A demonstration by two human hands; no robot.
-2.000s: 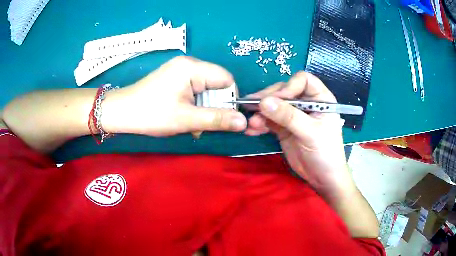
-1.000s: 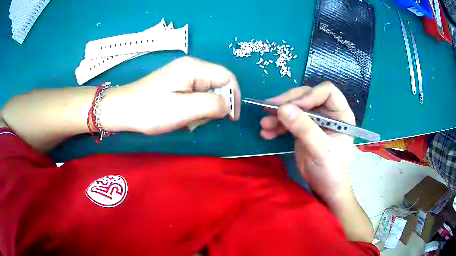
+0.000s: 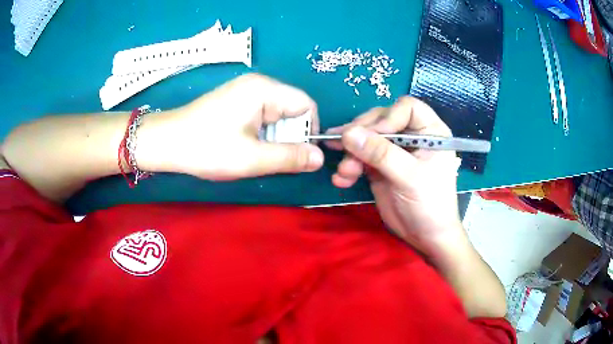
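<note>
My left hand (image 3: 235, 131) holds a white watch strap (image 3: 290, 130) between thumb and fingers; its slotted end shows and faces right, the rest is hidden in the fist. My right hand (image 3: 403, 168) holds silver tweezers (image 3: 430, 142) like a pen, nearly level. Their tip points left and meets the strap's end edge. Whether the tip holds a tiny piece cannot be seen. A loose pile of small whitish pieces (image 3: 343, 60) lies on the green mat behind the hands. A black ribbed sheet (image 3: 457, 60) with fine specks lies behind my right hand.
A fanned stack of white straps (image 3: 181, 57) lies at left, with a white ridged bundle (image 3: 30, 27) at far left. Spare tweezers (image 3: 552, 77) lie right of the sheet. A blue bin (image 3: 561, 8) and a red bin (image 3: 588, 35) stand at back right. Cartons (image 3: 571, 259) are on the floor.
Since one second ago, my right hand has moved left and the tweezers have levelled, their tip now at the strap end. My left hand has turned, showing more of the strap.
</note>
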